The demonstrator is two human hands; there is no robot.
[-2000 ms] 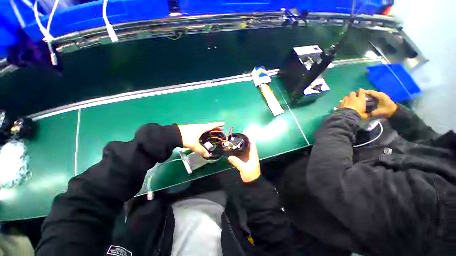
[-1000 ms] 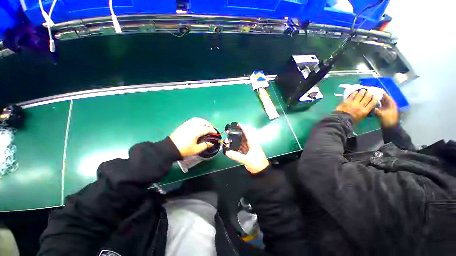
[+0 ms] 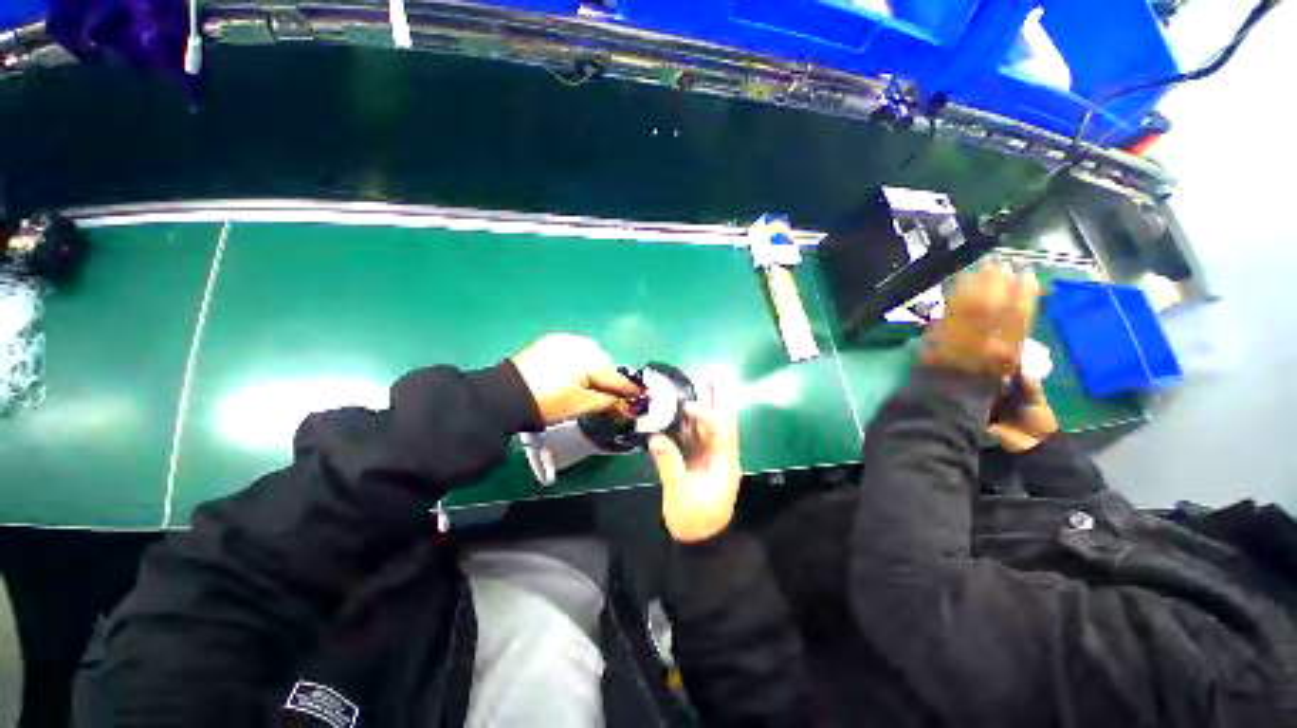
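My left hand (image 3: 566, 381) is at the rear left of the black housing cup (image 3: 612, 430), its fingers at the cup's opening. The white bracket (image 3: 559, 452) extends left from the cup, below my left hand, over the green bench's front edge. My right hand (image 3: 700, 477) holds the round black camera head (image 3: 666, 395) at the right of the cup. The head has a pale part facing the cup. Head and cup are very close; whether they touch cannot be told. The wires are mostly hidden by my fingers.
A yellow item (image 3: 791, 316) lies below a blue-white block (image 3: 772, 239). A black fixture (image 3: 871, 268) stands right of it. A neighbour's hands (image 3: 981, 320) work beside a blue tray (image 3: 1117, 339). White leads (image 3: 20, 341) and black modules (image 3: 43, 245) lie far left. Blue bins (image 3: 797, 40) hang overhead.
The camera head and housing cup, apart with wires showing between them, are now close together. My left fingers have moved to the cup's opening. The neighbour's hand has lifted. The view has shifted.
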